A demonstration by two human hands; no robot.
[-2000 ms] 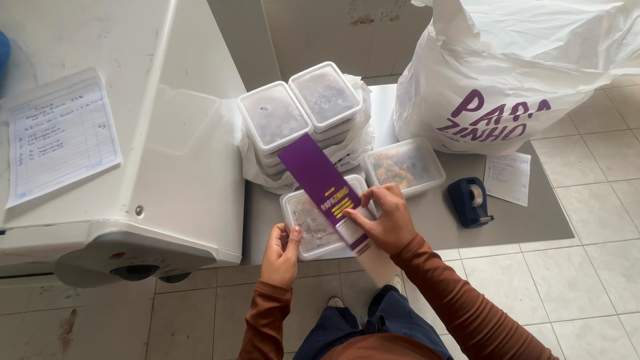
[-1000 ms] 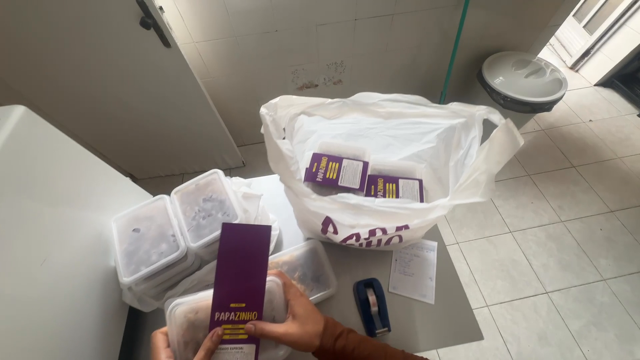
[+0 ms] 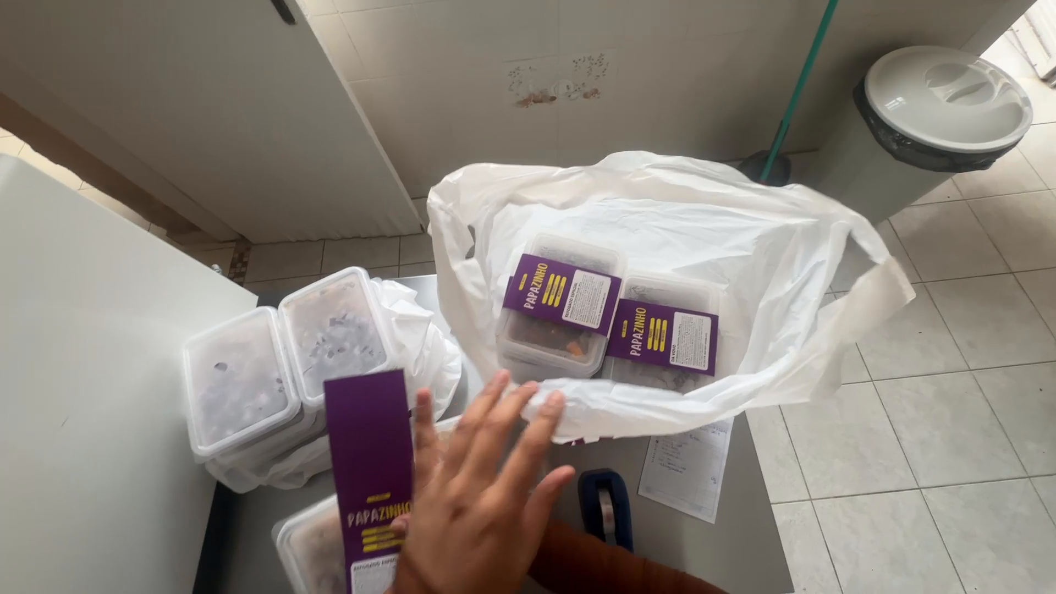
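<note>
My left hand [image 3: 474,503] is raised with its fingers spread, back toward the camera, holding nothing. Behind it my right hand [image 3: 401,525] is mostly hidden; its thumb tip presses the edge of a long purple cardboard sleeve [image 3: 368,437]. That sleeve stands up over a lidded clear plastic food container [image 3: 309,540] at the lower edge. To the left, two stacks of similar containers [image 3: 239,384] stand side by side, partly in white plastic. An open white plastic bag [image 3: 652,219] holds containers with purple printed sleeves [image 3: 561,290]. A blue tape dispenser [image 3: 605,507] lies right of my hands.
A handwritten paper [image 3: 686,470] lies partly under the bag on the grey table [image 3: 747,511]. A white appliance [image 3: 91,371] borders the left side. Beyond the table are a lidded bin [image 3: 945,99], a green-handled cleaning tool [image 3: 800,91] and a door [image 3: 198,99].
My left hand has left the purple sleeve and container and is now raised in front of my right hand, with spread fingers. The view has swung toward the bag.
</note>
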